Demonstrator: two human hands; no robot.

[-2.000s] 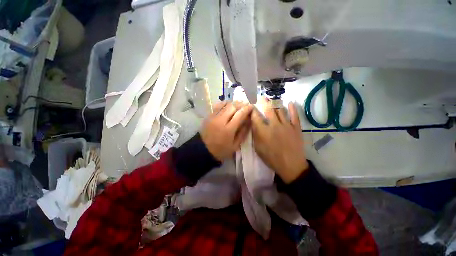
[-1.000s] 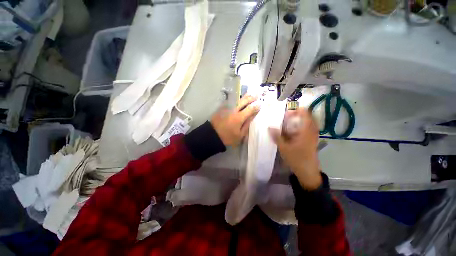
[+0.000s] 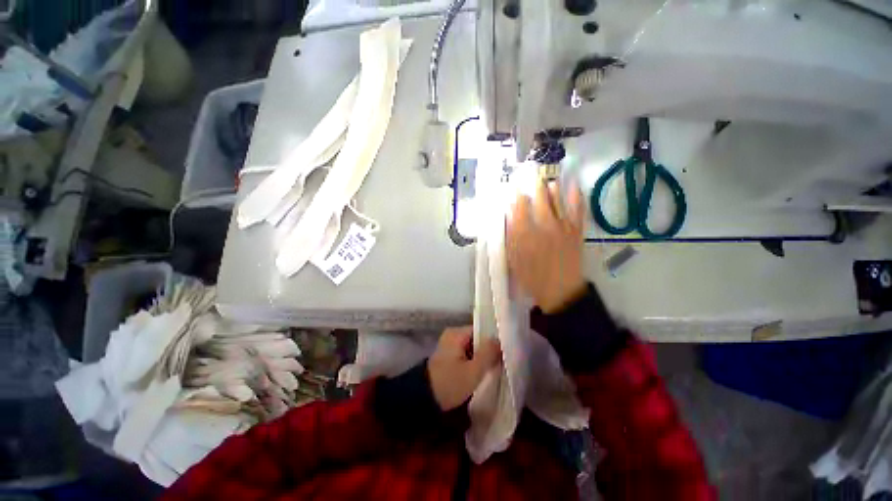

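Observation:
A long white fabric strip runs from the brightly lit needle area down over the table edge towards my body. My left hand is closed on the strip near the table's front edge. My right hand lies flat on the strip's upper part, fingers pointing at the presser foot of the sewing machine. Glare hides the strip's far end at the needle. Another lobe of fabric hangs below my right wrist.
A fabric bundle with a printed ticket lies on the left of the table. Green scissors and a small grey piece lie at the right. A lamp stands left of the needle. More bundles fill a bin at lower left.
My left hand has moved from beside the needle down to the table's front edge, still on the strip. My right hand, blurred and raised a second ago, now lies flat on the fabric.

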